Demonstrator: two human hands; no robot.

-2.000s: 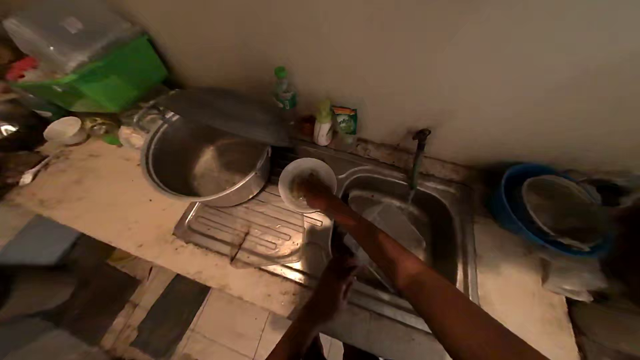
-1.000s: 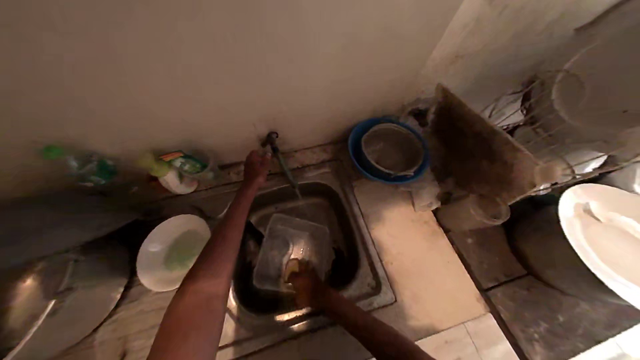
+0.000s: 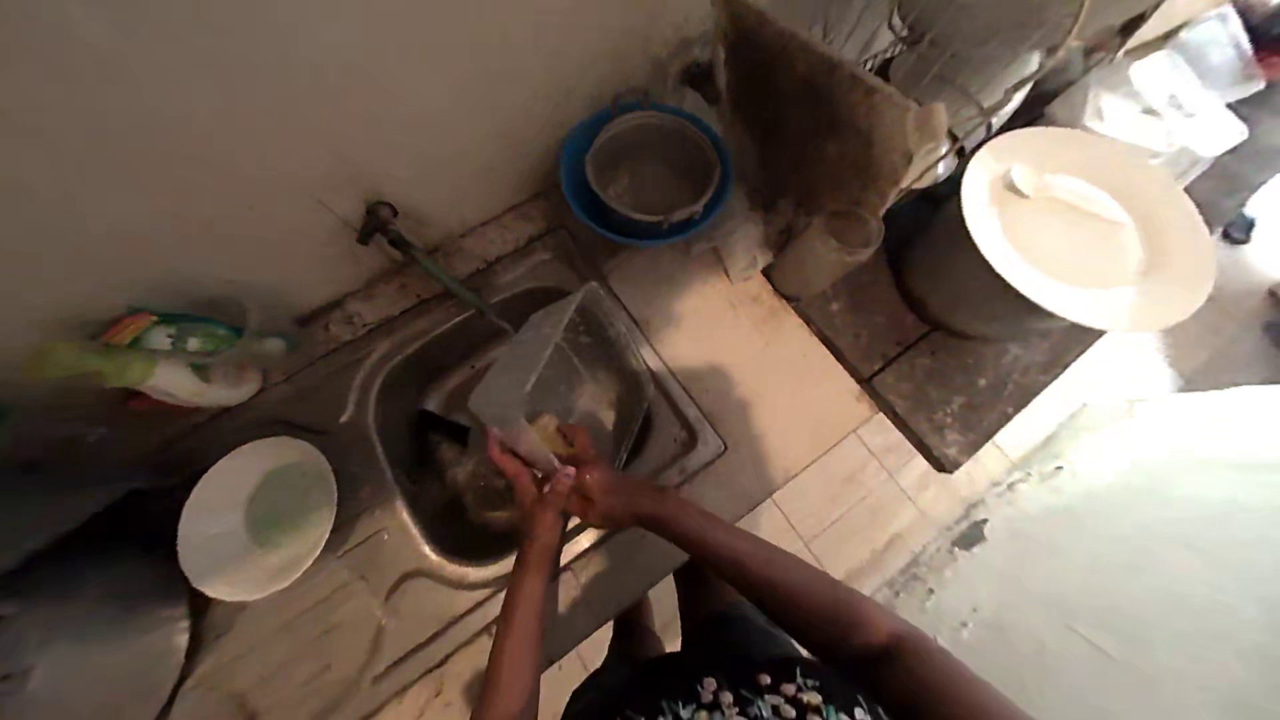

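Over the metal sink basin [image 3: 470, 545], my left hand [image 3: 530, 478] grips the near edge of a clear plastic container [image 3: 575, 360], which is tilted up. My right hand [image 3: 595, 485] presses a yellowish sponge [image 3: 550, 436] against the container's inside, close beside my left hand. Behind the basin a wall tap [image 3: 380, 222] with a green hose [image 3: 445, 275] points down toward the container. On the drainboard to the left rests a white bowl [image 3: 230, 520] with something greenish in it. Dark, murky contents lie low in the basin.
A blue basin [image 3: 575, 180] holding a round sieve or bowl stands at the back. To the right are a plastic jug [image 3: 835, 250] and a large pot topped by a white plate [image 3: 1175, 250] with a spoon. Bottles and a packet [image 3: 180, 335] line the wall at left; a big metal pot [image 3: 90, 620] sits below them.
My left hand has left the tap and now holds the container, which has been lifted and tilted from its place in the basin. The view has turned.
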